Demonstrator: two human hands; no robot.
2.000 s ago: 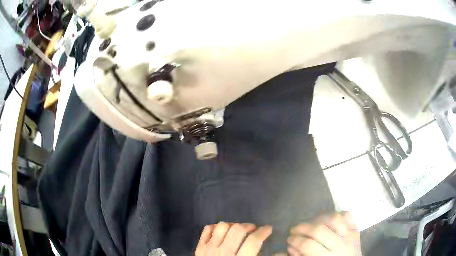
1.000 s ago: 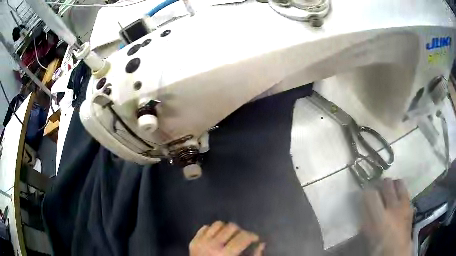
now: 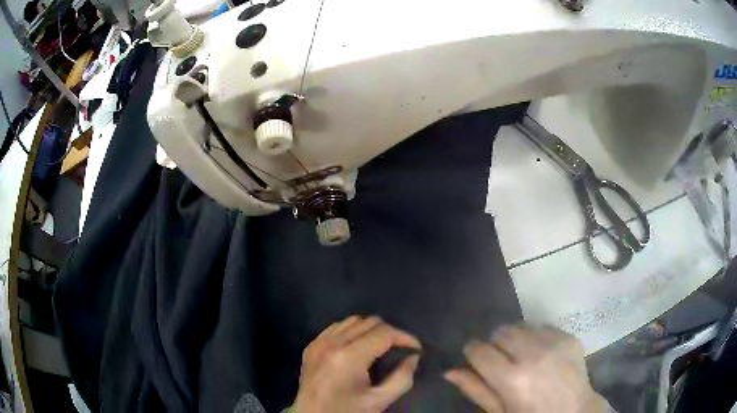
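Observation:
Dark cloth point(image 3: 388, 282) lies under the machine head and spreads toward me, with loose folds on the left. My left hand point(image 3: 355, 363) is at the bottom centre. Its thumb and fingers pinch a small dark fold of the cloth. My right hand point(image 3: 525, 367) is just to the right, over the cloth's right edge, blurred, with fingers curled and thumb pointing at the left hand. Whether it holds anything cannot be made out. The needle and presser foot are hidden behind the machine head.
The off-white sewing machine point(image 3: 404, 89) arches over the cloth. Fabric shears point(image 3: 594, 189) lie on the white table point(image 3: 558, 298) to the right, blades partly under the arm. A wood-edged surface point(image 3: 20, 218) and mixed items are at the far left.
My right hand has come back left from beside the shears to the cloth. The slim dark tool seen below the shears' handles earliest is no longer there. My left hand now pinches a fold.

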